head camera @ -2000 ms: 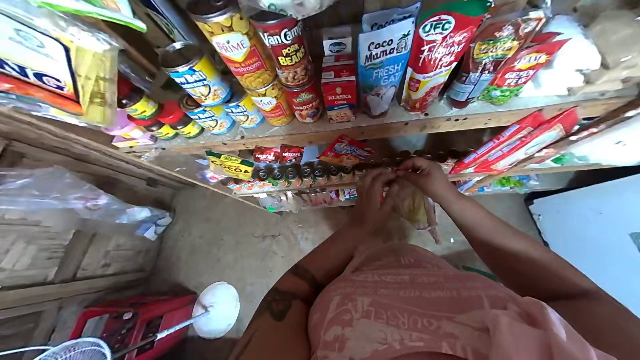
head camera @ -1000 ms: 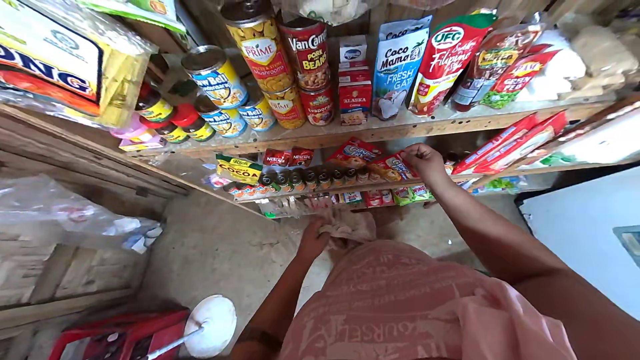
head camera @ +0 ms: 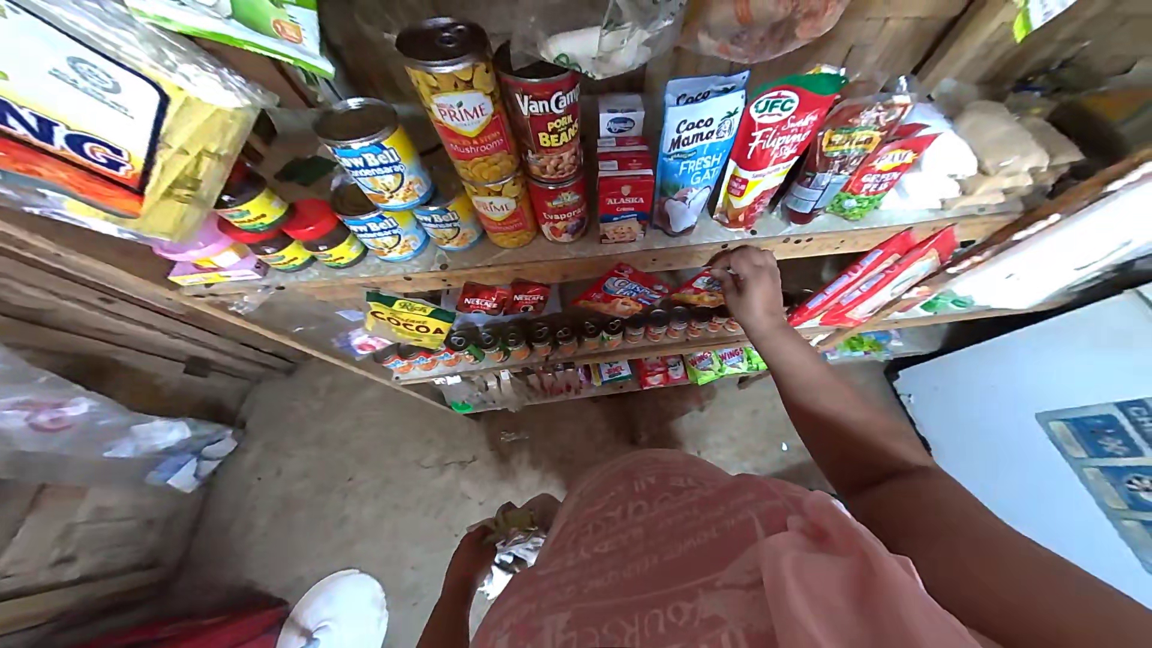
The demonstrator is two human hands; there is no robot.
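My right hand (head camera: 749,281) reaches to the second shelf, its fingers pinching the top of a red and orange snack packet (head camera: 700,290). Just left of it lies a similar red packet (head camera: 623,290), above a row of small cans (head camera: 565,337). Low beside the pink shirt, my left hand (head camera: 479,549) is closed around a crumpled packet (head camera: 517,551) with a silvery part; a brownish cloth-like thing lies against it, partly hidden by the shirt.
The upper wooden shelf (head camera: 558,263) carries stacked cans (head camera: 459,108), jars, cartons and pouches (head camera: 776,148). A yellow cocoa packet (head camera: 409,319) stands at the lower left. A white appliance-like surface (head camera: 1017,387) is at right, a plastic bag (head camera: 90,423) at left.
My hands were together near the second shelf two seconds ago. My right hand has since moved to the snack packet, while my left has dropped down and left beside the shirt.
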